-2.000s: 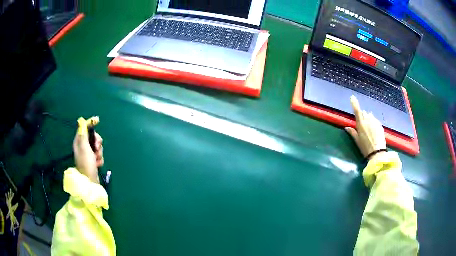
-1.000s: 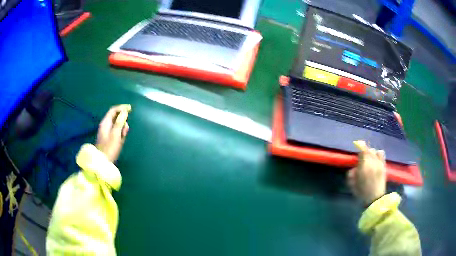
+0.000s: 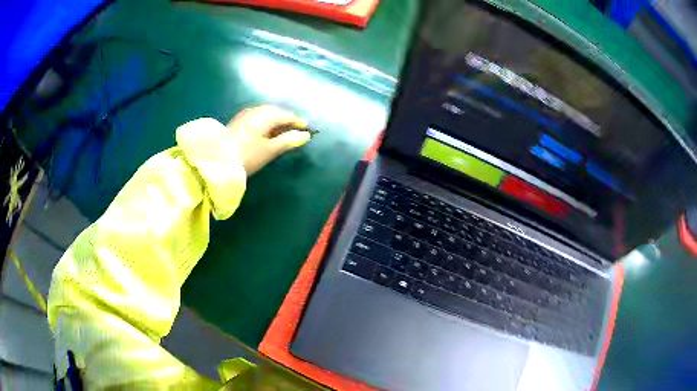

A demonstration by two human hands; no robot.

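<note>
An open grey laptop with black keys lies close in front of me on an orange-red pad. Its screen shows a dark test page with green, red and blue buttons. My left hand, in a yellow sleeve, is over the green surface left of the laptop, apart from its left side. Thumb and finger pinch a small dark plug, mostly hidden, with only a tip showing. My right hand cannot be seen. A blurred yellow shape at the bottom edge cannot be told for certain.
Another orange-red pad is cut off at the top. Dark cables lie on the green surface at the left, near a blue monitor. Yellow strips hang at the far left edge. Another orange-red edge shows at the far right.
The laptop and its pad are much nearer and larger in view. My left hand has moved right, towards the laptop's left side. My right hand has left its front edge and the view.
</note>
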